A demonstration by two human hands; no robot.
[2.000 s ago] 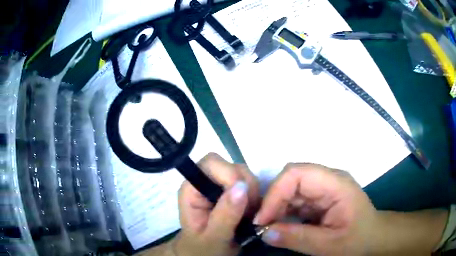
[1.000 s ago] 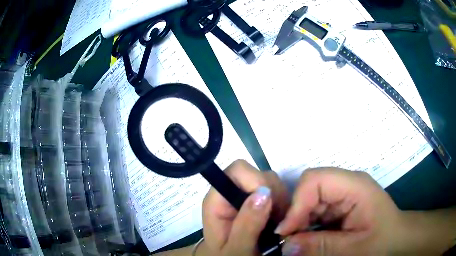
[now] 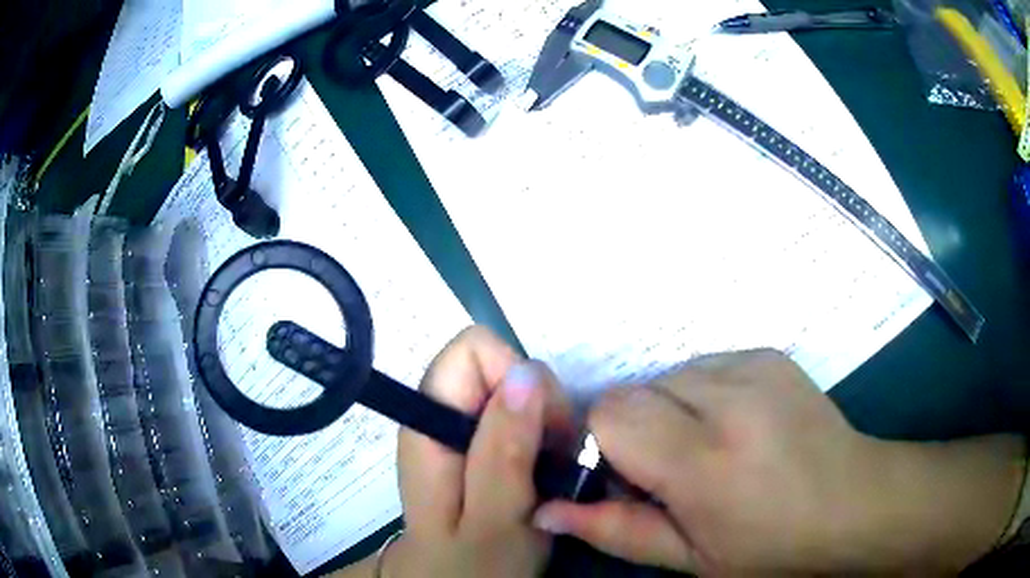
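Observation:
My left hand (image 3: 480, 452) grips the arm of a black ring-arm part (image 3: 412, 409). The part's flat ring, with a rounded dimpled tab inside it, points up and left over the printed sheets. My right hand (image 3: 723, 452) is at the socket end of the arm, thumb and fingers around a small silvery metal fitting (image 3: 588, 454). The fingers partly hide the socket end, so I cannot tell how far the fitting sits in it.
A digital caliper (image 3: 779, 147) and sample parts (image 3: 435, 85) lie on the inspection sheets (image 3: 633, 248). A pen (image 3: 808, 19) lies at the top right. Stacked clear trays (image 3: 113, 395) stand at the left. A yellow tool (image 3: 980, 54) and a plastic bag (image 3: 949, 68) are at upper right.
The ring has moved down and left and the arm lies flatter. My right hand has turned, its back now more upward, still at the socket end. The view has also shifted.

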